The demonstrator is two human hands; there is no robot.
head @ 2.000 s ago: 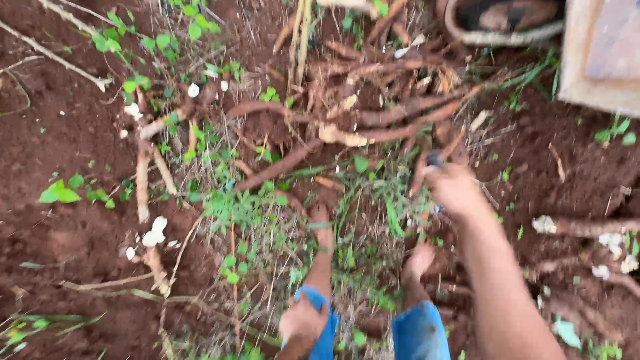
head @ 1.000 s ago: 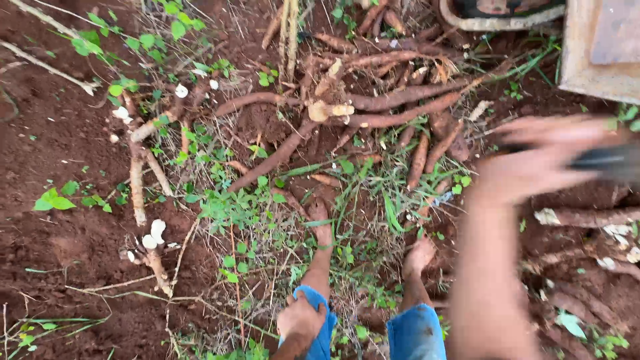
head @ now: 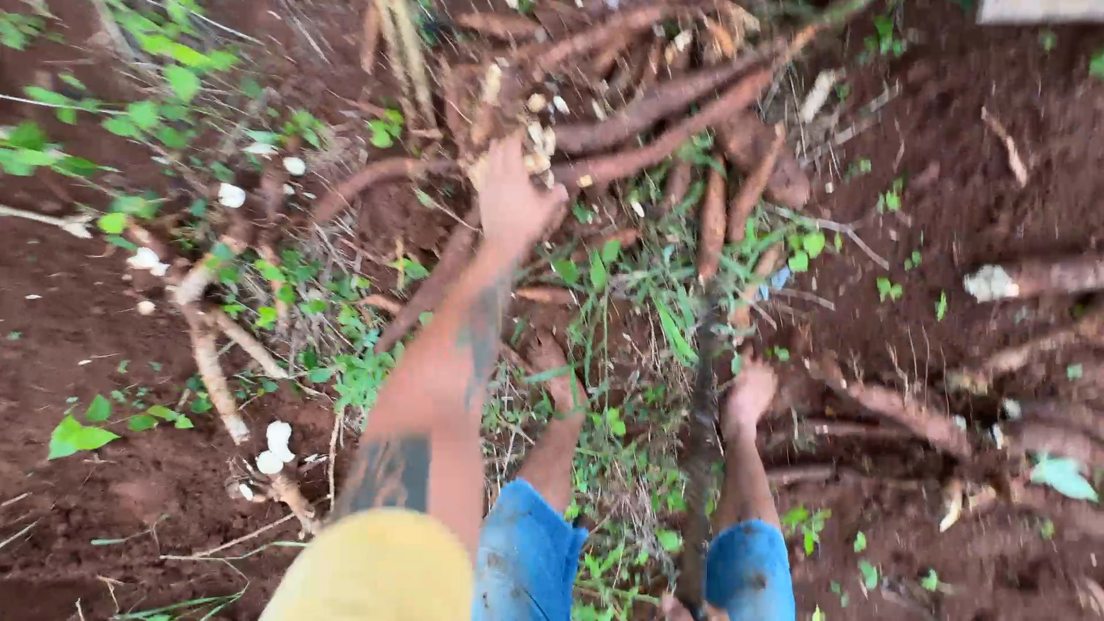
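My left hand [head: 513, 194], its arm stretched forward from a yellow sleeve, lies at the cut crown [head: 539, 142] of a cluster of long brown roots that look like cassava. Blur hides whether its fingers close round the crown. One thick root [head: 673, 108] of the cluster runs off to the upper right. At the bottom edge only part of my right hand [head: 677, 607] shows, at the near end of a long dark blade [head: 700, 431], probably a machete, which points forward between my feet. Loose roots [head: 714, 211] lie on the ground beyond the blade's tip.
My bare feet [head: 755, 388] stand among weeds and dry grass. Cut stems [head: 211, 371] with white ends lie at the left on red soil. More thick roots [head: 906, 414] lie at the right. A pale edge of some object [head: 1039, 10] shows at the upper right.
My left hand has moved from my left knee forward to the root crown. My right hand, raised at the right a second ago with a dark tool, is now low at the bottom edge.
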